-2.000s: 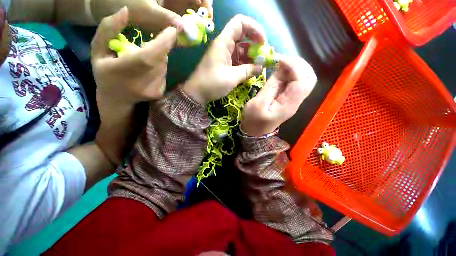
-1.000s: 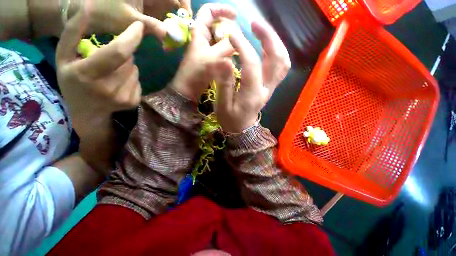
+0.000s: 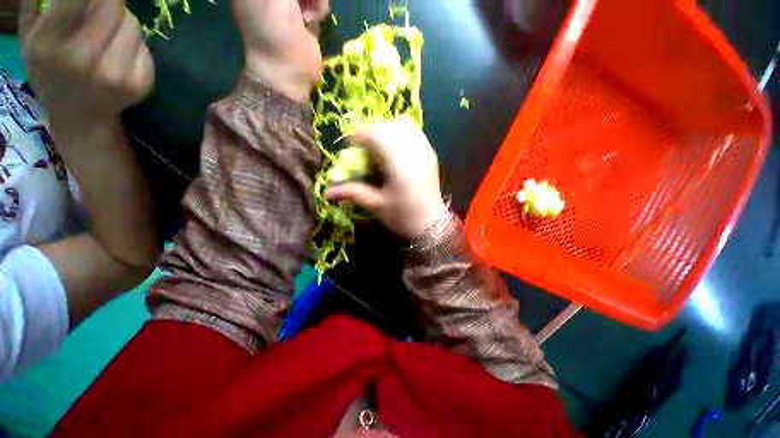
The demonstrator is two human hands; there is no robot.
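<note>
A lacy yellow-green waste web [image 3: 369,73] with lumps in it hangs in front of me, between my forearms. My right hand [image 3: 398,175] has thumb and fingers around a yellow-green moulded figure [image 3: 349,164] in the lower part of the web. My left hand [image 3: 278,43] is at the top edge beside the web. Its fingers are cut off and blurred, so what it holds is hidden. One pale-yellow figure [image 3: 540,198] lies in the orange-red perforated basket [image 3: 560,287] on the right.
Another person's hand [image 3: 90,64] and forearm are at the upper left, with yellow-green waste by the fingers. Black strap bundles [image 3: 637,389] lie at the lower right on the dark-green table [image 3: 556,359]. A blue edge [image 3: 306,301] shows below the web. A tiny green scrap [image 3: 463,101] lies near the basket.
My hands have moved apart: the left up to the top edge, the right down to a figure in the web. More of the web shows, higher up. The other person's hands have shifted up and left.
</note>
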